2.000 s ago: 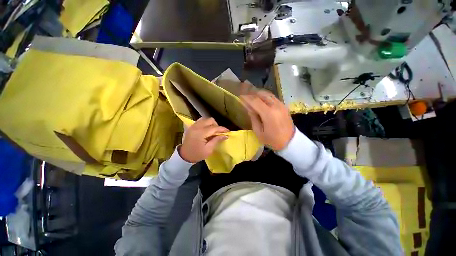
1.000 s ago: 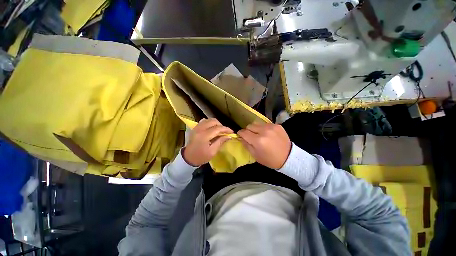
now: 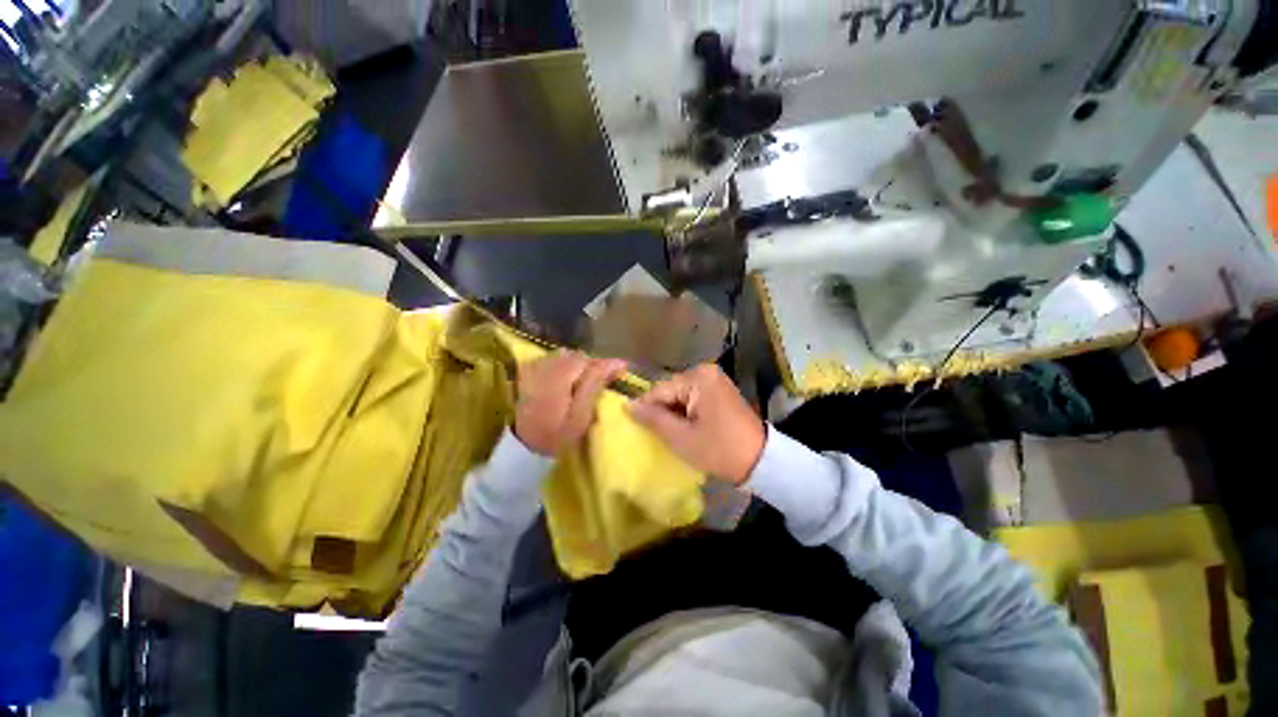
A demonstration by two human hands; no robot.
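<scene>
A yellow bag panel (image 3: pixel 617 490) hangs in front of my lap. My left hand (image 3: pixel 561 399) grips its upper edge. My right hand (image 3: pixel 712 420) pinches the same edge just to the right, fingers close to my left hand. The panel's opening is mostly closed from view, and its yellow side faces me. The fingertips behind the edge are partly hidden. The panel touches or overlaps the large yellow work stack (image 3: pixel 238 420) on the left, which has a grey sheet at its back edge and brown strips.
The white sewing machine (image 3: pixel 897 84) marked TYPICAL stands ahead right, with a green round part (image 3: pixel 1072 214). Snips (image 3: pixel 1124 256) and an orange round object (image 3: pixel 1172 347) lie right. A second yellow stack (image 3: pixel 1156 616) is lower right. A metal-topped table (image 3: pixel 519 140) is ahead.
The view has tilted up, showing more of the machine. The panel's wide opening has folded closed and its yellow body hangs lower. Both hands still hold the edge, slightly further left.
</scene>
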